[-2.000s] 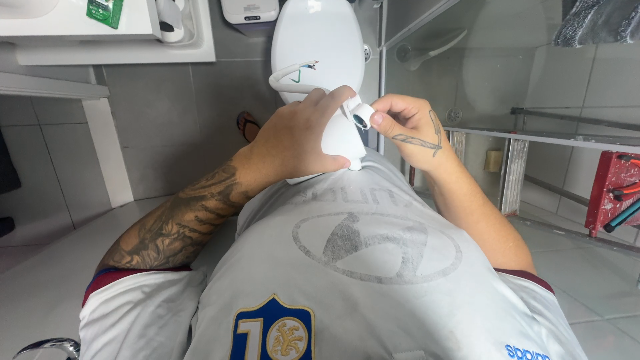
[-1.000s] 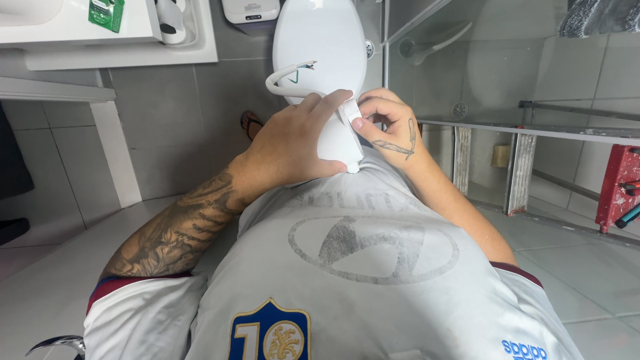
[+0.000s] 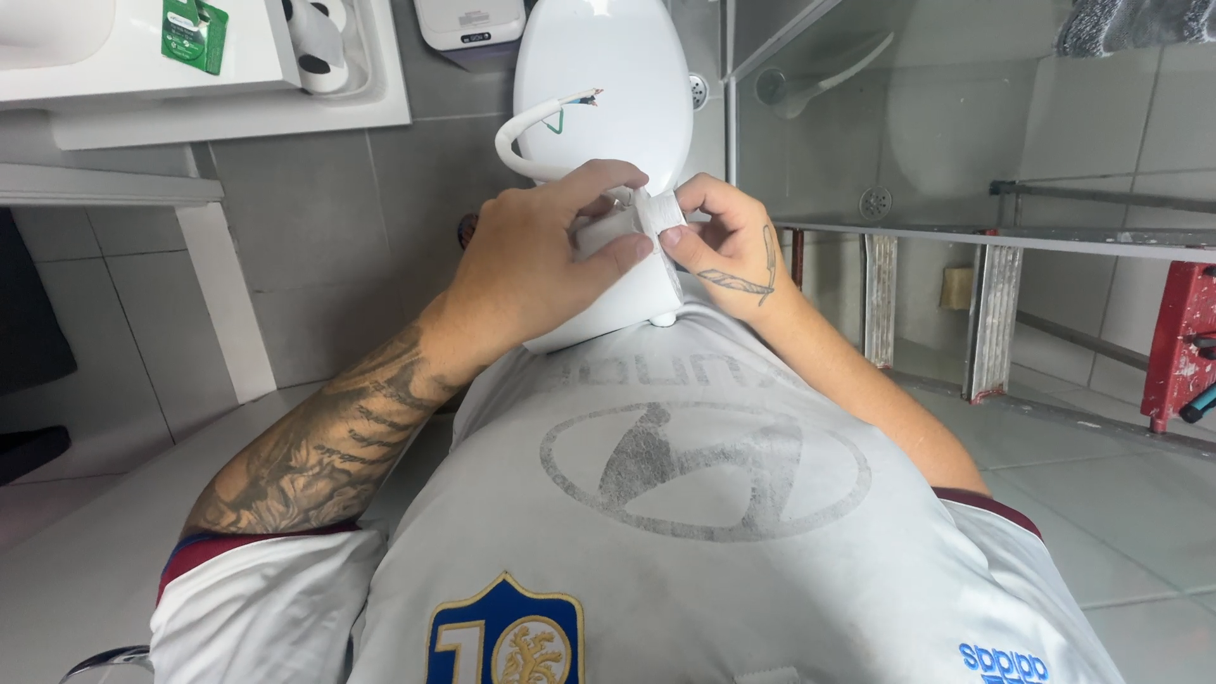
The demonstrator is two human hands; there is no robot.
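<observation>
A white plastic housing (image 3: pixel 617 294) rests against the front of my shirt. My left hand (image 3: pixel 560 247) lies over it, fingers and thumb gripping its upper right edge. On the right side, my right hand (image 3: pixel 727 242) pinches a small white rectangular part (image 3: pixel 659 213) at that edge. Whether this part is fixed to the housing cannot be told. A thick white cable (image 3: pixel 513 133) curves up beyond my left hand, its stripped end showing thin coloured wires (image 3: pixel 581 98). Where the cable joins the housing is hidden by my left hand.
Beyond my hands is a white toilet lid (image 3: pixel 608 57). A washbasin cabinet (image 3: pixel 237 85) with a green packet (image 3: pixel 194 34) and toilet rolls (image 3: pixel 321 47) is at upper left. A glass shower panel (image 3: pixel 855 133), a metal ladder (image 3: pixel 993 323) and a red tool holder (image 3: pixel 1178 351) are at right.
The small white part, held out by my right hand with its opening showing two seconds ago, now lies against the housing's edge. My left thumb has moved up from the housing's lower corner towards it.
</observation>
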